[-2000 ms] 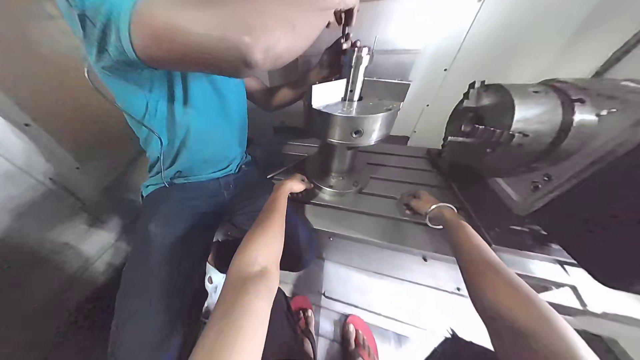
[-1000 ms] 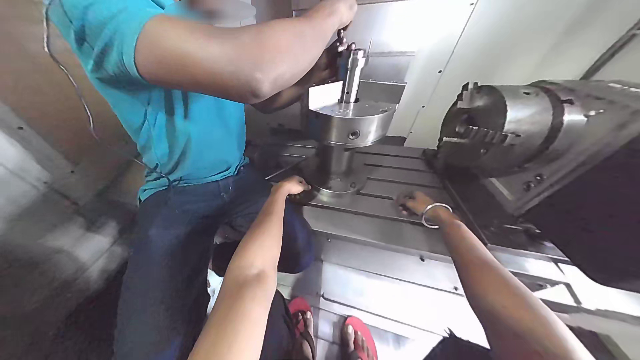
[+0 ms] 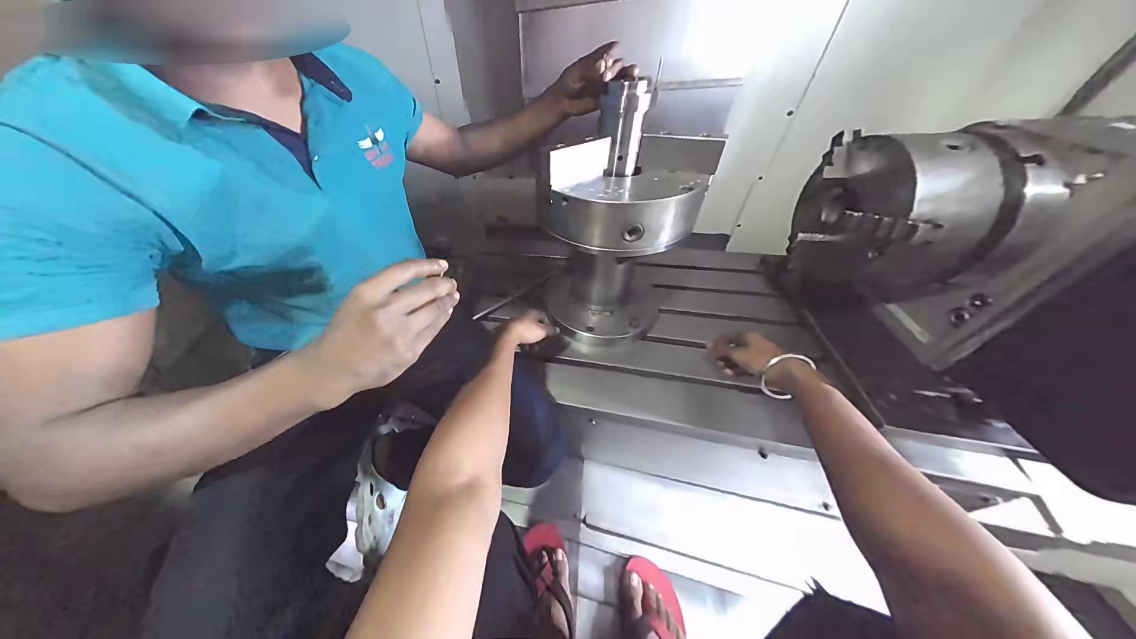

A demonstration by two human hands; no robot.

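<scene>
My left hand [image 3: 531, 329] rests at the near edge of the slotted machine table, beside the round flanged base of a steel fixture [image 3: 626, 213]; its fingertips are partly hidden. My right hand [image 3: 745, 353], with a bangle at the wrist, lies on the slotted machine table [image 3: 701, 330] right of the base, fingers curled; whether anything is under them cannot be told. A steel cylindrical part [image 3: 628, 129] stands upright in the top of the fixture. A co-worker's hand [image 3: 590, 78] touches or hovers at its top; the co-worker's other hand [image 3: 382, 328] is raised nearer to me.
A large chuck [image 3: 856, 209] on a rotary unit stands at the right of the table. The co-worker in a blue shirt [image 3: 293, 204] is close on my left. A thin rod [image 3: 510, 300] lies by the fixture base. Metal enclosure walls rise behind.
The co-worker has leaned back, and one of their hands has come away from the top of the fixture, down and toward the left. Both my hands have stayed on the table.
</scene>
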